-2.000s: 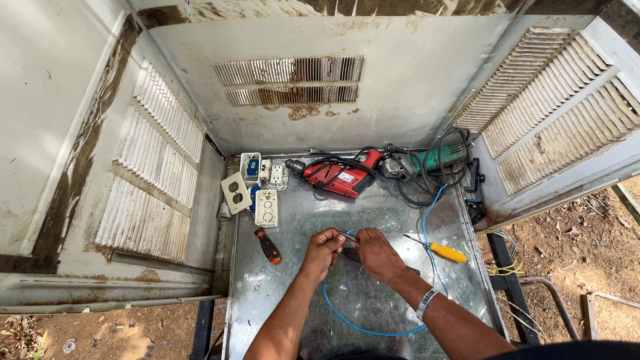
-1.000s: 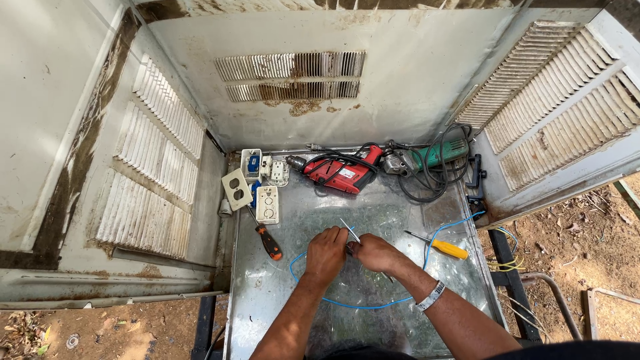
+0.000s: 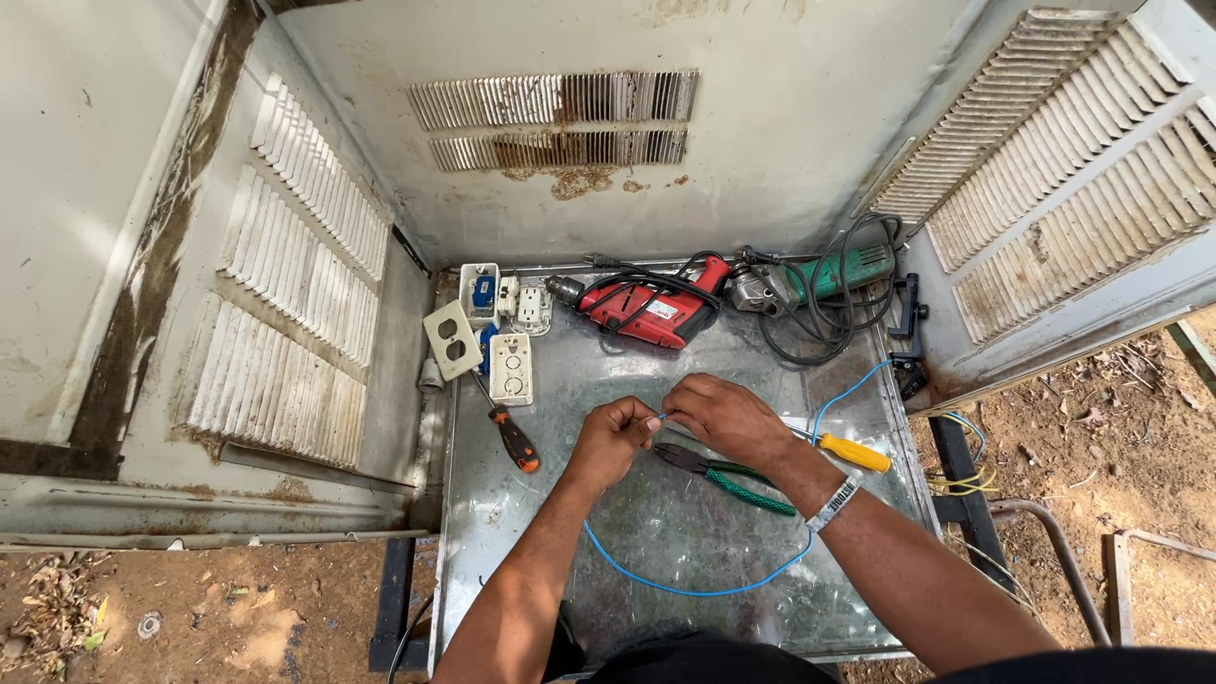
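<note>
My left hand [image 3: 611,442] and my right hand [image 3: 724,413] meet above the metal sheet surface, their fingertips pinching the end of a blue electrical wire [image 3: 698,594]. That wire loops down below my hands and up to the right edge. Pliers with green handles [image 3: 750,491] lie just below my right hand, their jaws pointing left. A screwdriver with a yellow handle [image 3: 855,453] rests beyond my right wrist, its shaft partly hidden. Left of my left hand lies a screwdriver with a black and orange handle [image 3: 515,441].
A red electric drill [image 3: 651,309] and a green angle grinder [image 3: 836,274] with cords lie along the back. Electrical boxes [image 3: 511,370], an outlet [image 3: 529,309] and a cover plate [image 3: 452,340] sit at the back left. Louvred metal panels [image 3: 560,214] enclose three sides.
The pliers now lie on the metal surface under my right hand. Both hands have moved up, with the wire end between their fingertips.
</note>
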